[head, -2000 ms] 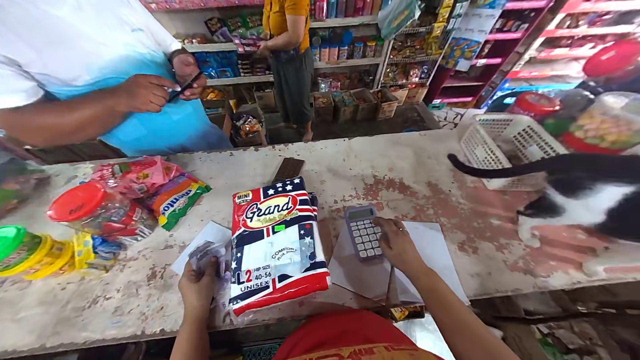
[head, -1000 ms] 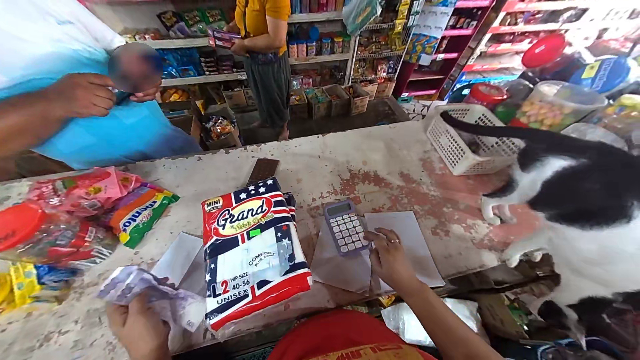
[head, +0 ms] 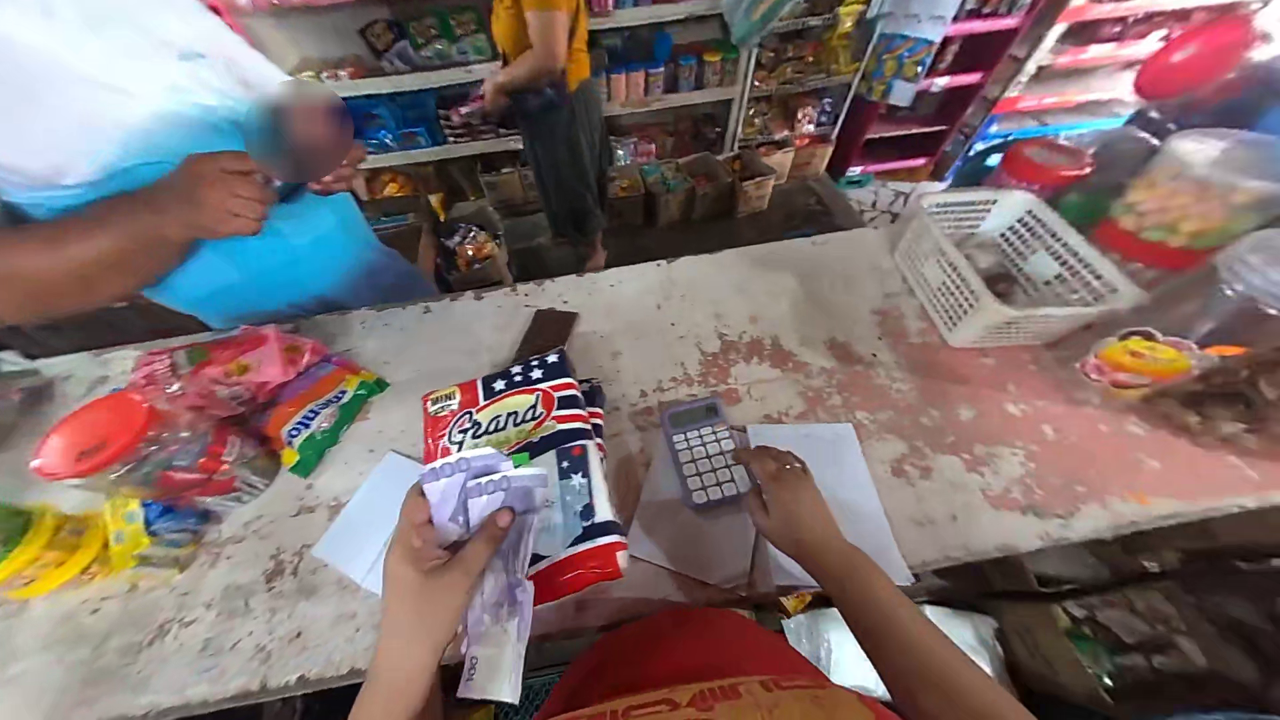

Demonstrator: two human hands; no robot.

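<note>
My left hand is closed on several purple banknotes, held above the lower left part of a plastic-wrapped Grand diaper pack. The pack lies on the worn counter. To its right, a purple calculator with white keys lies partly on white paper. My right hand rests at the calculator's right edge, fingers bent, a ring on one finger. Under that hand is another white sheet. A further white sheet lies left of the pack, partly behind my left hand.
Candy bags and a red-lidded jar sit on the counter's left. A white plastic basket and lidded jars stand at the right. Across the counter are a person in white and blue and another in yellow, before stocked shelves.
My left hand has brought the banknotes rightward and up, over the diaper pack. My right hand stays beside the calculator. The black-and-white cat at the right is no longer in view.
</note>
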